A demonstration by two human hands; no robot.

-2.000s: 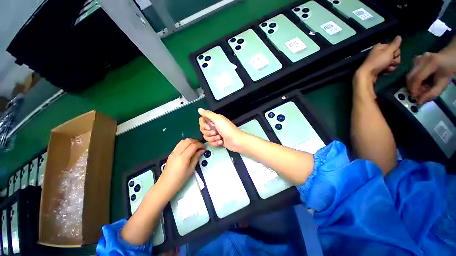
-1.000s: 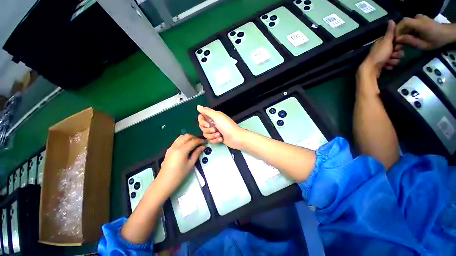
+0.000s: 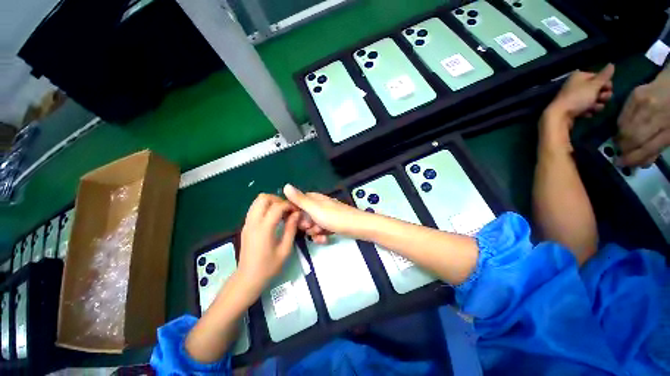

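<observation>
Pale green phones or phone covers (image 3: 344,283) lie lens side up in the slots of a black foam tray (image 3: 378,283). My left hand (image 3: 270,231) and my right hand (image 3: 321,214) are bare and meet at the fingertips, over the tops of the second and third covers from the left. The fingers are bent close together. Any small piece between them is too small or hidden to tell. My hands hide the lenses of these two covers. The lenses of the first, fourth and fifth covers show. White labels sit on some covers.
A brown carton (image 3: 154,242) with clear crinkled scraps (image 3: 106,275) stands at the left. Another tray of covers (image 3: 397,77) lies behind, by a grey post (image 3: 242,70). A neighbour's hands (image 3: 584,94) work at the right over more covers. Black stacks stand at the back left.
My right hand has come down and its fingertips now meet those of my left hand. The neighbour's hands, together a second ago, are apart again. The view has shifted slightly.
</observation>
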